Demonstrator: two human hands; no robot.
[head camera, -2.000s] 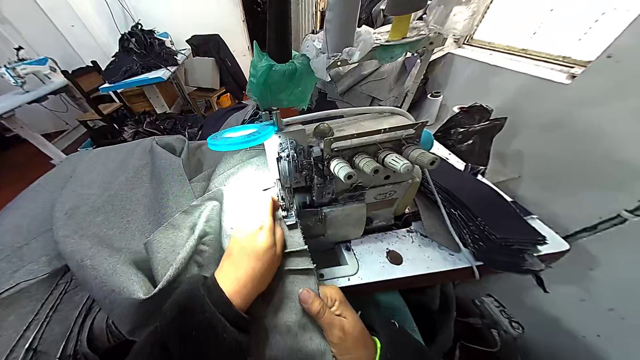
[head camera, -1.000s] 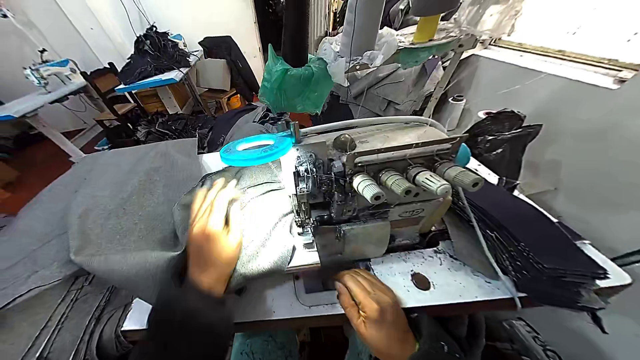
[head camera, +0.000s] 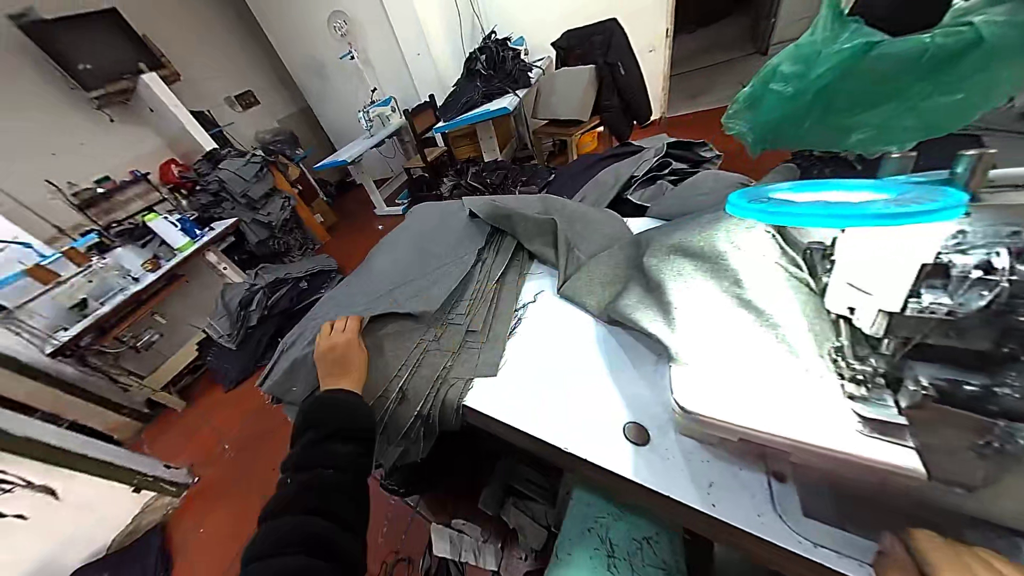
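Observation:
My left hand (head camera: 342, 354) holds the edge of the top piece on a stack of grey fabric pieces (head camera: 448, 352) at the left end of the white sewing table (head camera: 560, 384). One grey fabric piece (head camera: 592, 248) stretches from that stack toward the overlock sewing machine (head camera: 872, 360) on the right. My right hand (head camera: 944, 554) is at the lower right edge, blurred and partly cut off, near the table's front; whether it holds anything cannot be told. A blue ring lamp (head camera: 848, 202) glows above the machine's needle area.
A green plastic bag (head camera: 872, 80) hangs at the upper right. Behind are another sewing table (head camera: 360, 146), a table with dark fabric strips (head camera: 488, 88) and a wooden chair (head camera: 424, 128). Fabric piles (head camera: 248, 200) and a side table (head camera: 144, 280) stand at the left.
The view has swung left. My left hand has moved from the fabric beside the machine to the stack at the left. My right hand is now at the frame's lower right edge.

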